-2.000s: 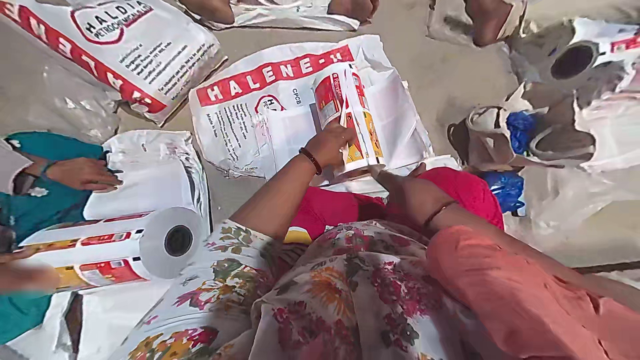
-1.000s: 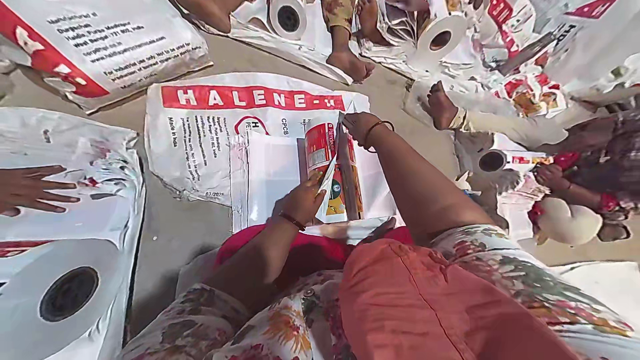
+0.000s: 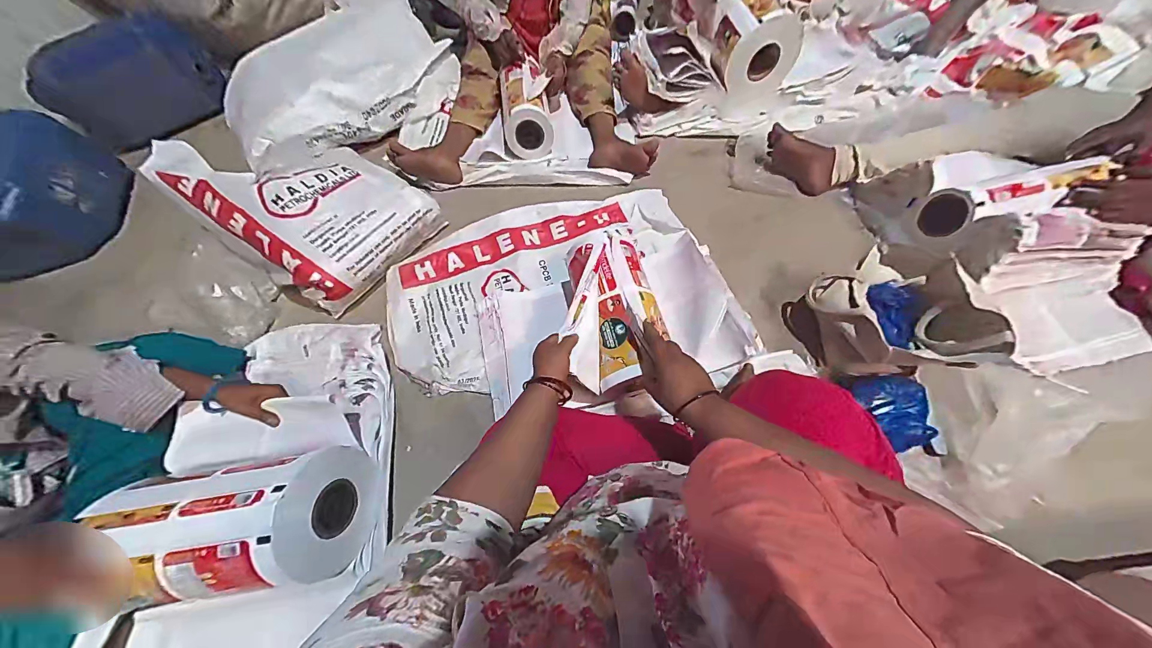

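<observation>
Printed plastic film (image 3: 619,310), red, white and yellow, lies in front of my crossed legs over a white woven sack (image 3: 504,315) with red lettering. My left hand (image 3: 553,360) grips a lifted white edge of the film at its near left side. On the film's right side rests my right hand (image 3: 668,364), its fingers bent around a thin dark thing too small to identify. White sheets (image 3: 531,333) lie under and beside the film. The fingertips of both hands are partly hidden.
At left, a co-worker's hand (image 3: 247,400) rests on white film beside a large printed film roll (image 3: 315,517). Another sack (image 3: 306,220) and blue containers (image 3: 121,76) stand upper left. Other people sit with rolls ahead. Sandals (image 3: 841,319) and clear plastic (image 3: 1008,441) lie at right.
My right hand has come back from the film's far end to its near right side. My left hand now holds a film edge further to the left. The view has shifted widely.
</observation>
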